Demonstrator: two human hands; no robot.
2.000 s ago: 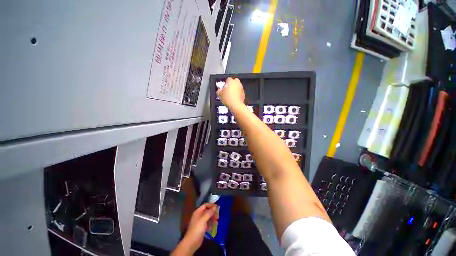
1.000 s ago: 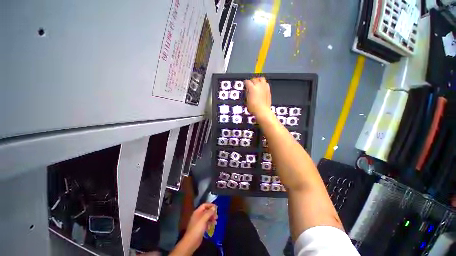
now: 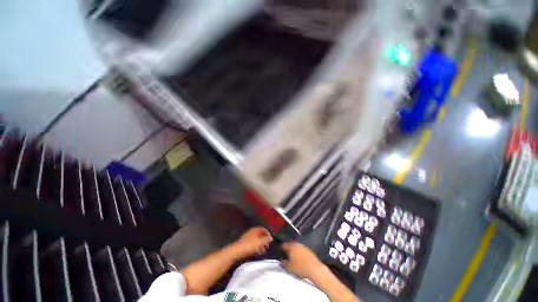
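Observation:
The black compartment tray [image 3: 420, 196] lies to the right of my hands, tilted in view. White squarish units [image 3: 361, 219] fill most of its pockets; the far right pocket looks dark, with no unit visible. My left hand [image 3: 256, 241] is near my body at the lower middle, its fingers curled. My right hand [image 3: 299, 260] is just right of it, low in front of my white shirt, left of the tray. Something dark lies between the hands; blur hides whether either holds anything.
A large pale rack [image 3: 318, 127] with a dark opening stands ahead, blurred. Closely stacked dark shelves with pale edges [image 3: 79, 194] are at the left. A blue object [image 3: 429, 88] stands on the grey floor beyond the tray. Stacked trays [image 3: 519, 189] are at the right edge.
The view has swung to the left, so the tray now shows at the lower right. My right hand has left the tray and come back near my left hand. The upper-left pocket has gained units.

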